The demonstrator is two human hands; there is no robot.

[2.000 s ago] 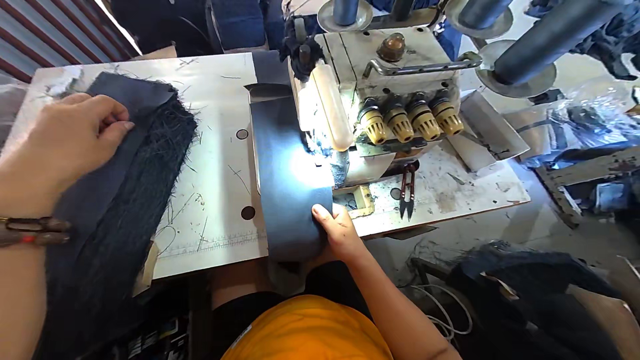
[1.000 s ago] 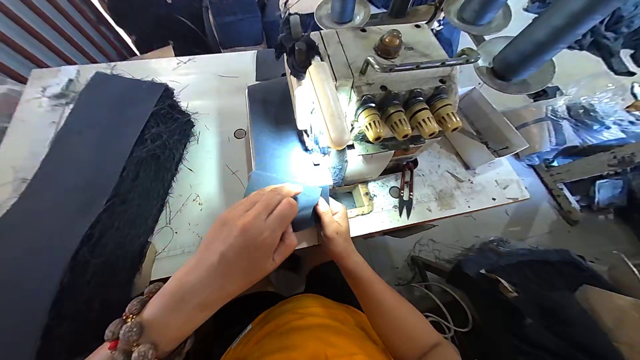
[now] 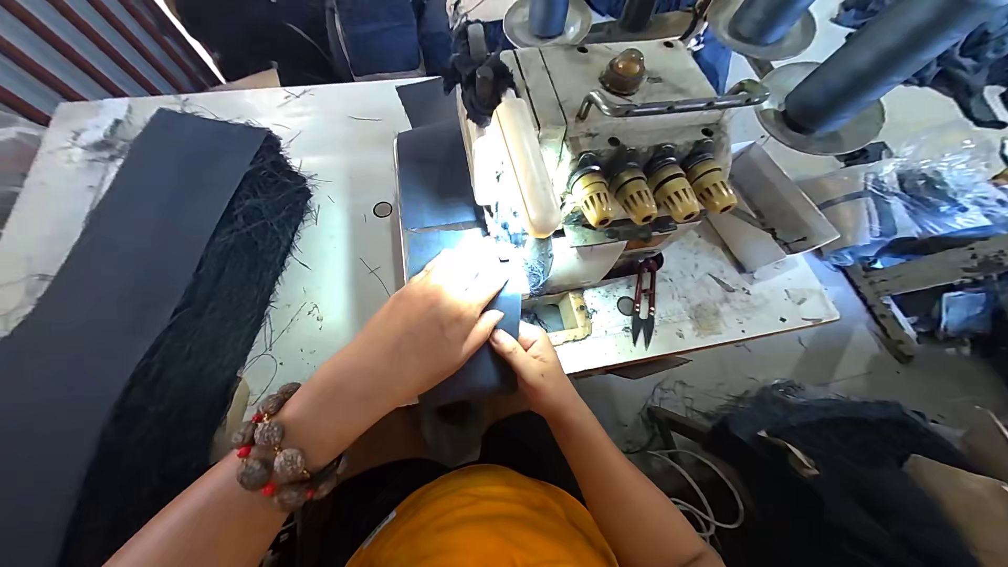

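Observation:
Dark blue fabric (image 3: 437, 177) lies along the left side of an overlock sewing machine (image 3: 638, 102), under its bright lamp. My left hand (image 3: 449, 303) presses on this fabric close to the presser-foot area, fingertips lost in the glare; a beaded bracelet (image 3: 272, 453) circles the wrist. Just to its right, my right hand (image 3: 531, 358) pinches the fabric's near right edge between thumb and fingers. The needle is hidden by glare and lint. A stack of dark fabric strips (image 3: 134, 260) with frayed edges spreads over the table's left side.
Red-handled thread snips (image 3: 644, 303) lie on the white table (image 3: 346, 228), right of the machine. Yellow tension dials (image 3: 669, 189) front the machine, and thread cones (image 3: 858, 67) stand behind. An open cardboard box (image 3: 780, 213) sits at right. Dark cloth (image 3: 843, 465) is heaped lower right.
My left hand has moved from the fabric stack at left to the fabric by the machine, then slightly farther up along it. My right hand stays near the fabric's right edge.

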